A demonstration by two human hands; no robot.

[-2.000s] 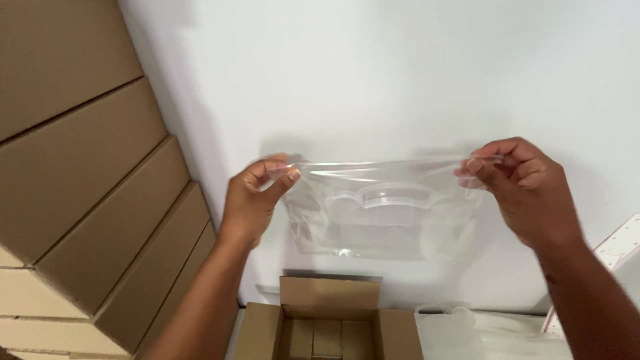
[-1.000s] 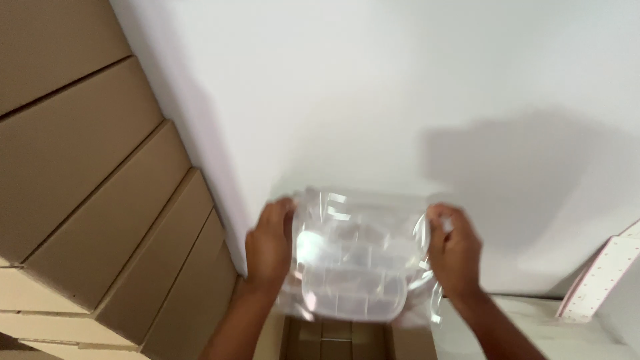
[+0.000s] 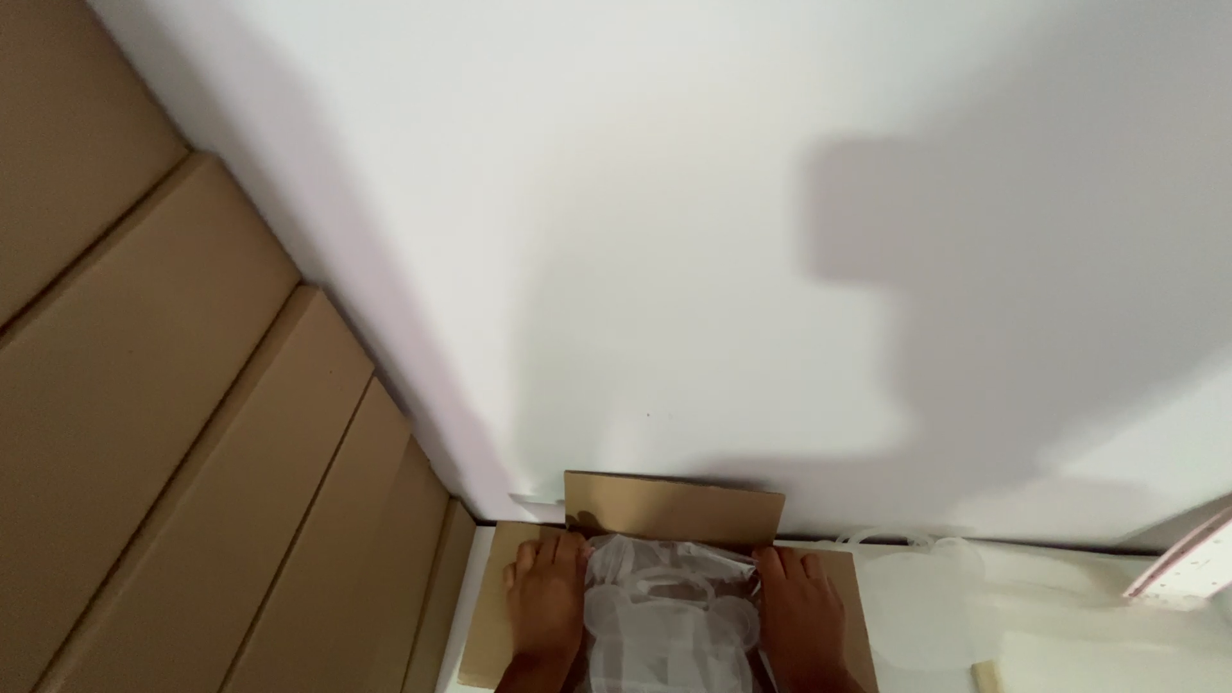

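A clear plastic container with rounded ears and a handle [image 3: 669,640], inside a transparent plastic bag [image 3: 626,556], lies at the opening of a cardboard box [image 3: 674,507] at the bottom of the view. My left hand [image 3: 547,597] is at the bag's left edge, over the box's left flap. At the right edge of the bag, my right hand [image 3: 801,611] rests over the right flap. The fingers of both hands curl at the bag's sides. The box's back flap stands upright, and its inside is mostly hidden by the bag.
Stacked brown cardboard boxes [image 3: 241,404] fill the left side. A white wall [image 3: 654,241] rises behind the open box. Another translucent eared container [image 3: 914,606] lies to the right on the white surface. A white dotted item with a pink edge [image 3: 1184,568] stands at the far right.
Both hands have brought the bagged container down to the box opening. Earlier they held the bag stretched above the box. The view has shifted, with more wall showing.
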